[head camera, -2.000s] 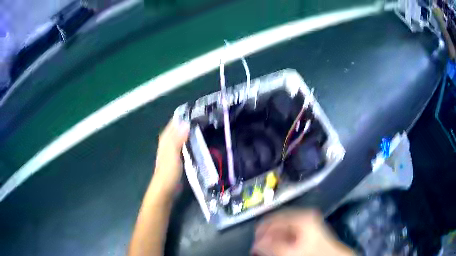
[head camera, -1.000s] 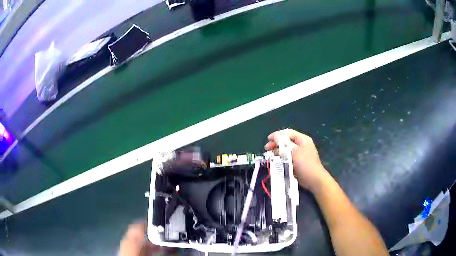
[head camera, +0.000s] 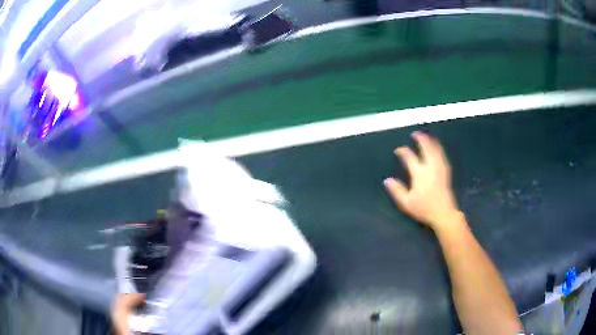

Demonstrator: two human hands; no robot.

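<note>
A white housing, strongly blurred, stands tilted left of centre with its pale outer faces showing. Black interior parts and thin wires show at its left; the blur hides whether this is one unit or two overlapping. My left hand is at the bottom left, mostly cut off or hidden, with its fingers on the lower left edge of the white housing. My right hand is open and empty above the dark bench, right of centre, fingers spread and apart from the housing.
The dark bench surface lies beside the green conveyor belt and its white edge strip. Dark items stand beyond the belt. A parts bag with blue bits hangs at the lower right bench edge.
The housing has gone from lying open-side up to tilted, and has moved left. My right hand has let go of its corner and is open to the right. The camera view has shifted.
</note>
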